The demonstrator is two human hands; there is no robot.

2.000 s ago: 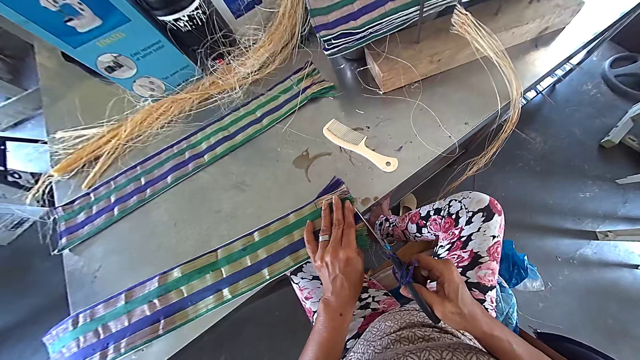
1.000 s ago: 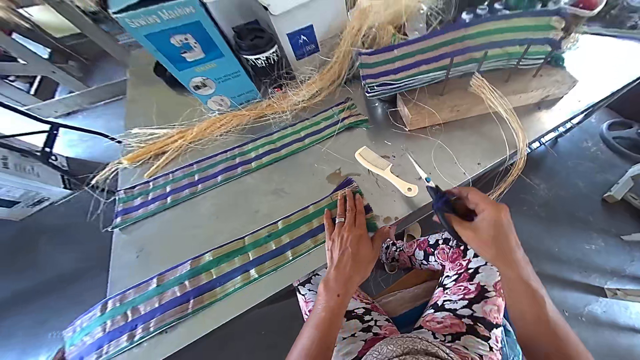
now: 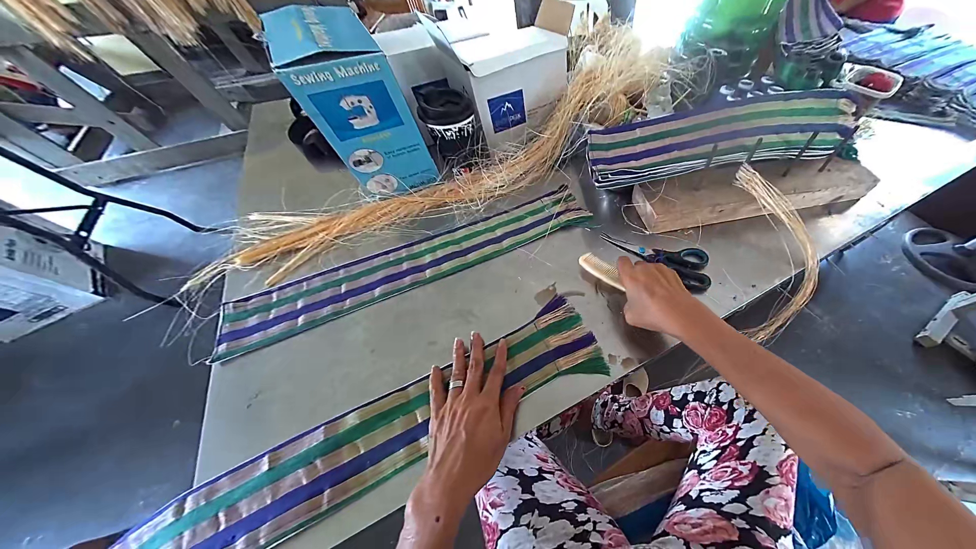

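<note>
My left hand [image 3: 469, 415] lies flat on a striped woven strip [image 3: 328, 465] in purple, green and beige, near its fringed end at the table edge. My right hand [image 3: 654, 296] grips the handle of a pale comb [image 3: 602, 271], its teeth showing past my fingers. Scissors with dark handles [image 3: 679, 263] lie on the table just beyond that hand. A second striped woven strip [image 3: 404, 267] lies farther back, roughly parallel to the first.
Loose straw-coloured fibre [image 3: 427, 200] runs across the table past a blue sewing machine box [image 3: 358, 107] and a white box [image 3: 518, 84]. At the right, a wooden block [image 3: 755, 194] with metal pins stands by a folded striped weave [image 3: 724, 137]; a fibre bundle [image 3: 801, 244] hangs over the edge.
The scissors, in my right hand one second ago, now lie on the table. That hand has closed on the comb. My left hand has slid back from the fringed end. The view has tilted up.
</note>
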